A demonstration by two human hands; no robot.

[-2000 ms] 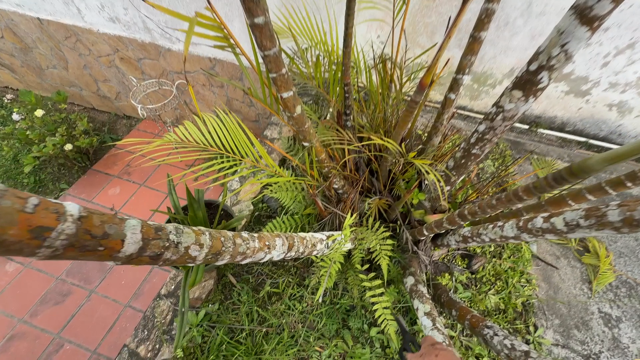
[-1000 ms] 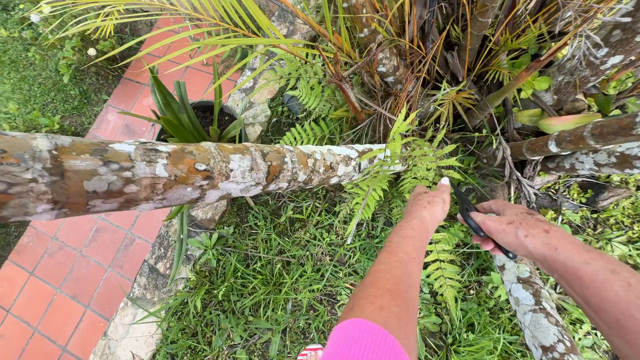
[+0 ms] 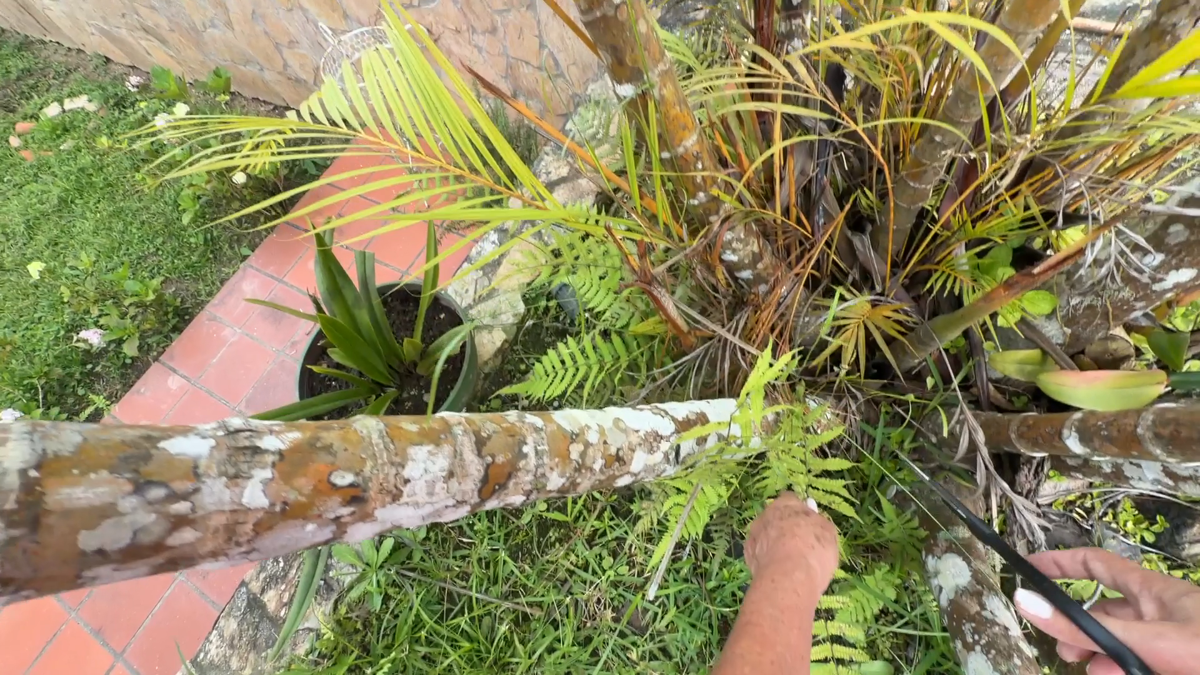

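Observation:
My left hand (image 3: pixel 792 539) is closed around the lower stems of a fern (image 3: pixel 806 450) that grows against the base of a lichen-spotted palm trunk (image 3: pixel 375 478). At the lower right, my right hand (image 3: pixel 1116 609) holds a dark, slim tool (image 3: pixel 1012 562) between thumb and fingers. Its thin tip points up and left toward the fern, apart from my left hand; its exact kind is unclear in this view. More fern fronds (image 3: pixel 839 628) hang below and right of my left hand.
The leaning trunk crosses the left side. A potted plant (image 3: pixel 366 356) stands by the red tile path (image 3: pixel 225 356). Other palm stems and dry leaves (image 3: pixel 750 291) crowd the upper right. Another trunk (image 3: pixel 975 600) slants below; a stone wall (image 3: pixel 253 47) runs behind.
Both hands are in full use at the fern since one second ago; my right hand with the dark tool has moved away to the right of my left hand.

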